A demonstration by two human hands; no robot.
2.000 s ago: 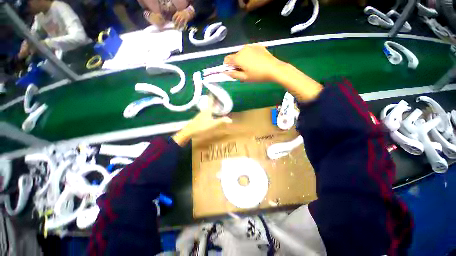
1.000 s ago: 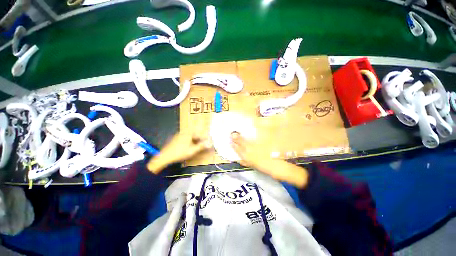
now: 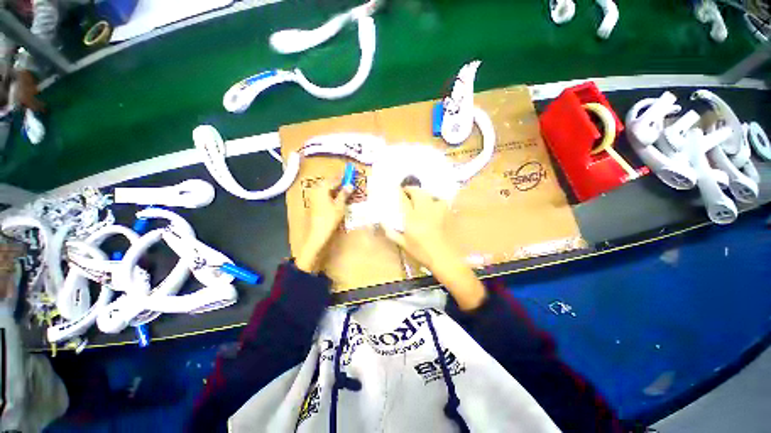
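Observation:
The white tape roll lies on the cardboard mat, washed out by glare. My right hand holds its near edge, fingertips by the centre hole. My left hand is left of the roll, its fingertips at the lower end of a small blue battery; whether they grip it is unclear. Just beyond lies a white curved shell, linked to another curved shell on the black bench. Another shell pair with a blue piece lies at the mat's far edge, partly hidden by glare.
A red tape dispenser stands right of the mat, with piled white shells beyond it. Tangled shells and small scraps lie at left. The green belt carries white shells. A yellow line marks the bench's near edge.
The roll and my right hand have moved farther up the mat. My left hand has moved forward to the battery, which is now tilted. The camera view has shifted.

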